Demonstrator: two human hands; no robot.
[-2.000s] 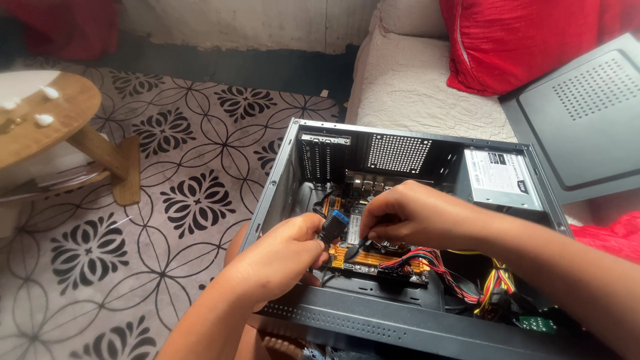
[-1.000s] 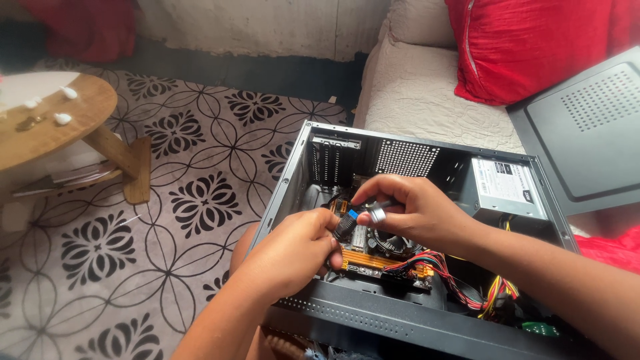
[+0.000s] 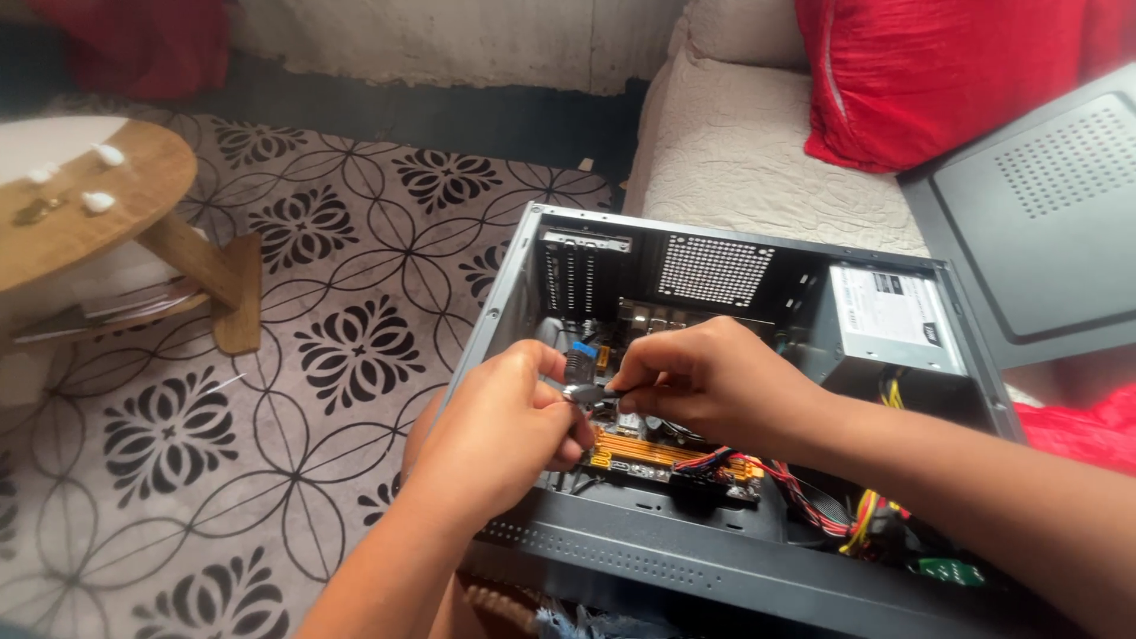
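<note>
An opened computer case (image 3: pixel 621 532) lies before me, its inside facing up. Over its left part, my left hand (image 3: pixel 524 408) grips a dark cable with a blue-tipped connector (image 3: pixel 581 355). My right hand (image 3: pixel 683 373) meets it from the right, its fingertips pinching a dark piece of the same bundle (image 3: pixel 590 393); which part exactly cannot be told. Beneath both hands is the motherboard with yellow memory slots (image 3: pixel 661 453), partly hidden. Red, black and yellow power wires (image 3: pixel 808 501) run from the board toward the right side, below the metal power supply (image 3: pixel 887 319).
The grey side panel (image 3: pixel 1038 231) leans at the right by a red pillow (image 3: pixel 923 80) on a cream-covered seat (image 3: pixel 745 142). At left stands a wooden table (image 3: pixel 151 169) with small white items. A patterned mat (image 3: pixel 293 399) covers the floor. The case's metal rim surrounds my hands.
A silvery ring-like piece seen at my right fingers one second ago is no longer plain there. My right fingertips are now lower, against the dark bundle at my left hand.
</note>
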